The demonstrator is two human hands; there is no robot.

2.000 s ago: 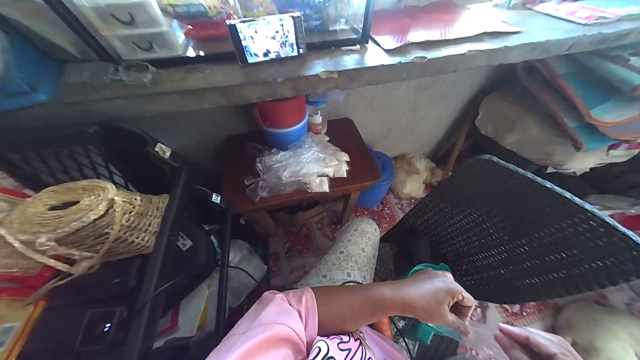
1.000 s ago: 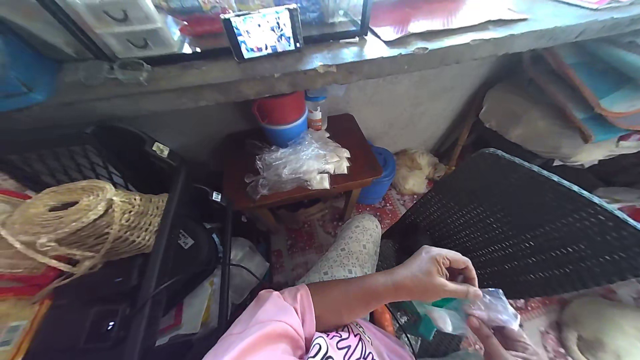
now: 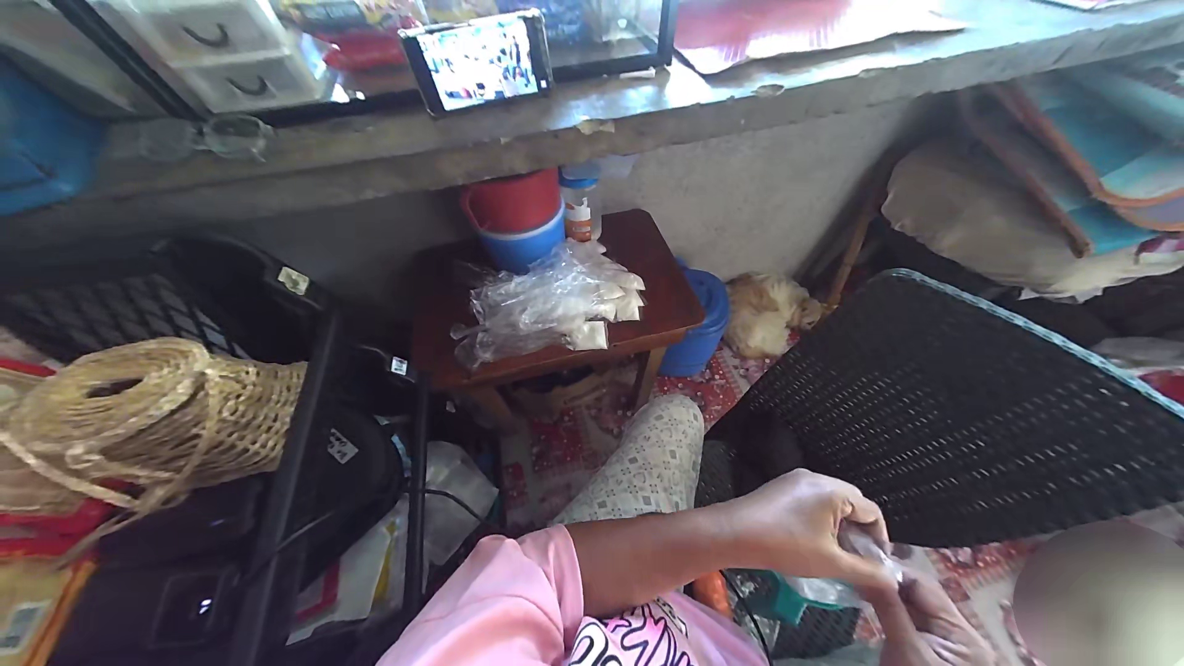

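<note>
My left hand [image 3: 814, 532] reaches in from the pink sleeve and pinches crumpled clear plastic [image 3: 869, 553] between its fingers. Against the same plastic, just below and to the right, are the fingers of my right hand [image 3: 934, 615]. Most of the plastic is hidden by the fingers. A green plastic item [image 3: 786, 597] and more clear film lie under the hands. On the small brown wooden table [image 3: 661, 268] rests a pile of clear plastic bags [image 3: 546, 301] with white contents at their ends, in front of a red and blue container [image 3: 518, 222].
A phone [image 3: 481, 63] with a lit screen stands on the concrete ledge [image 3: 592, 134]. Black woven mesh [image 3: 962, 407] rises at right; a blurred round shape [image 3: 1101, 592] sits below it. Left are a woven basket [image 3: 157, 416] and black rack. A blue bucket [image 3: 698, 324] stands beside the table.
Two seconds ago my hands were apart; they have come together on the plastic. A small clear bag showed between them one second ago and is now mostly covered by my fingers.
</note>
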